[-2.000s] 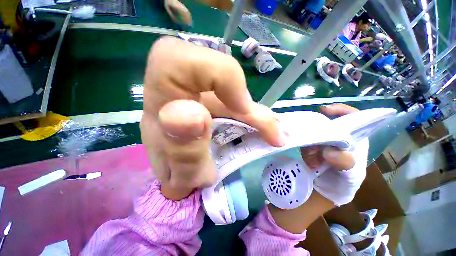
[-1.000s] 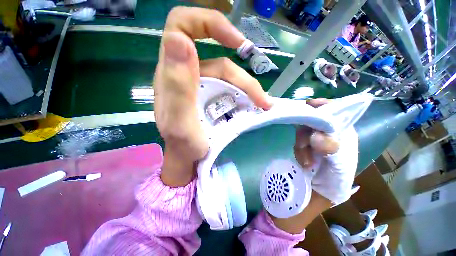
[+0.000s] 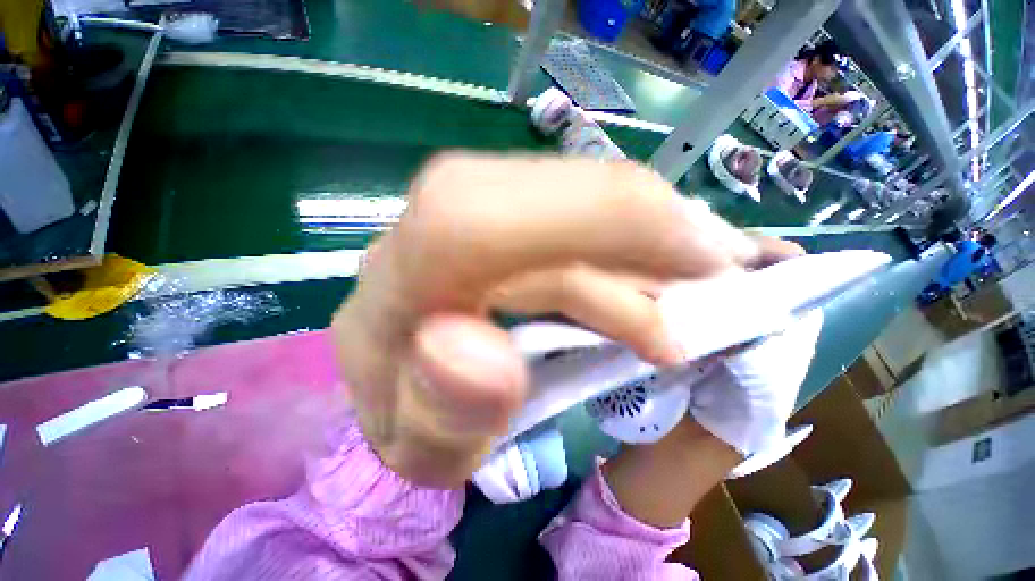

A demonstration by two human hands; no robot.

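Observation:
A white cat-ear headphone [image 3: 726, 306] is held up in front of me, tilted so its headband shows nearly edge-on and one pointed ear sticks out to the right. My left hand [image 3: 488, 306], bare and slightly blurred, grips its left part from above and hides much of it. My right hand [image 3: 755, 380], in a white covering with bare fingertips, holds its right side. Below the band hang an ear cup with a pale blue cushion [image 3: 533, 463] and an uncushioned cup with a slotted speaker baffle [image 3: 638, 411], partly hidden by the band.
A pink mat [image 3: 216, 454] holds a white strip [image 3: 91, 415] and a black-and-white stick [image 3: 187, 402]. A cardboard carton [image 3: 880, 454] with headphones stands at right. More headphones [image 3: 735, 166] lie on the green conveyor beyond a metal upright [image 3: 726, 97]. A person in pink [image 3: 798, 80] sits farther back.
The headphone has tilted from an open arch to nearly edge-on, and its open ear housing no longer shows. My left hand has moved down and inward over the band.

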